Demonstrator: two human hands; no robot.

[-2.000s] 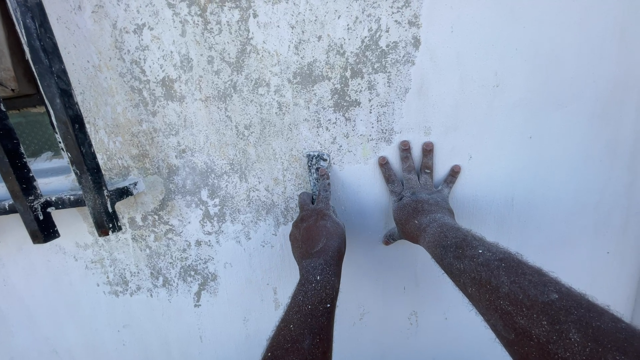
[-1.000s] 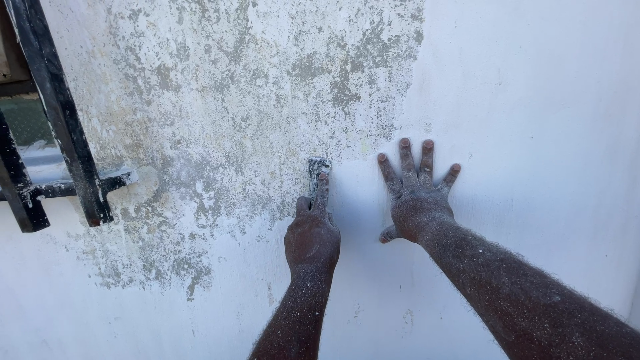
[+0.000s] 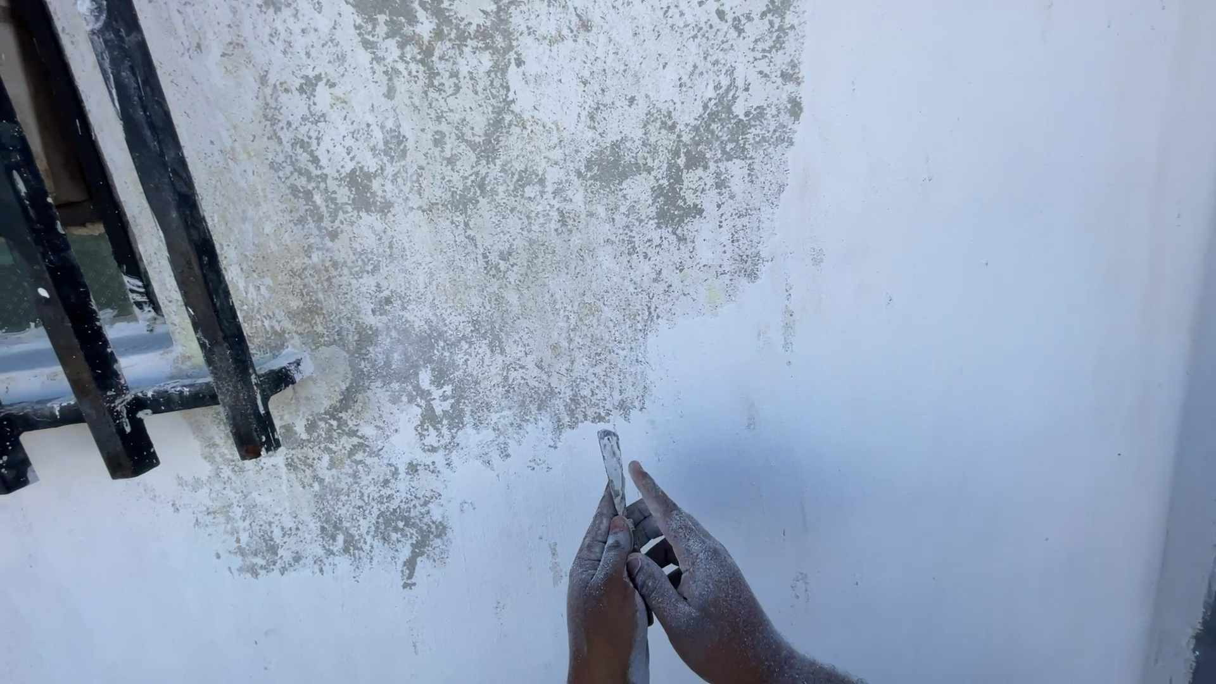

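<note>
My left hand holds a narrow scraper upright, its flat blade coated with whitish residue and its dark handle mostly hidden by the fingers. Close on its right, my right hand has the index finger raised and the thumb at the scraper's handle; whether it grips the handle is unclear. White dust covers both hands. They are in front of the white wall, just below a large rough patch where worn coating shows grey spots.
A black metal window grille with paint splashes juts out at the left, over a whitish sill. Its lower bar ends close to the rough patch. A darker vertical edge of the wall runs down the far right.
My right hand has left its spread position flat on the wall and come left and down beside my left hand. The scraper, earlier against the rough patch's lower edge, is lower now.
</note>
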